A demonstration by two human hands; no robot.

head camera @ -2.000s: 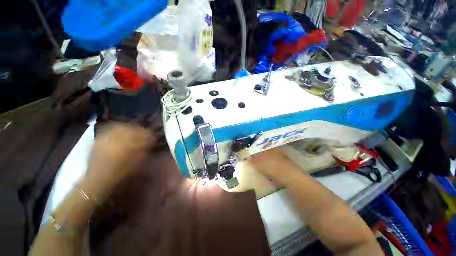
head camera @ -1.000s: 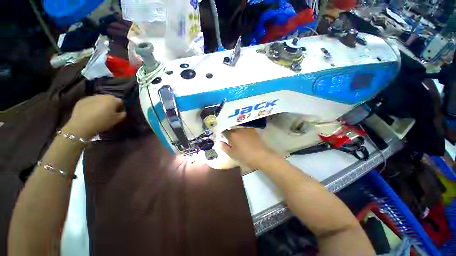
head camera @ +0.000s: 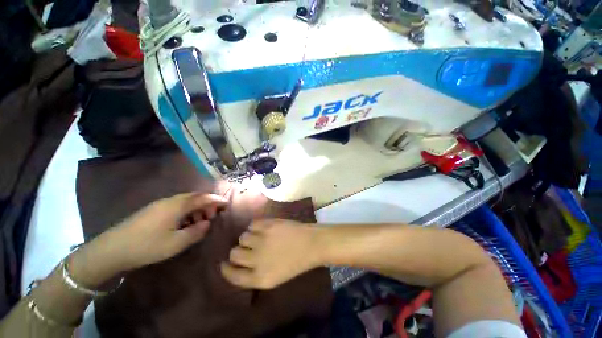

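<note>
A dark brown cloth panel (head camera: 165, 284) lies on the white table in front of the white sewing machine (head camera: 369, 72) with its blue stripe. The cloth's upper part is under the lit presser foot area (head camera: 241, 181). My left hand (head camera: 162, 228) is on the cloth just below the needle area, its fingertips pinched together at the cloth near the light. My right hand (head camera: 270, 254) lies on the cloth to the right of it, fingers curled down; whether it grips the cloth is hidden.
Black shears (head camera: 422, 171) and a red-handled tool (head camera: 455, 155) lie right of the needle area. A blue crate (head camera: 521, 264) stands below the table edge (head camera: 462, 201) at the right. More dark cloth (head camera: 112, 105) lies behind and left of the machine head.
My left hand has come from the far cloth to the needle area. My right hand has moved from under the machine arm onto the near cloth. The view has moved closer.
</note>
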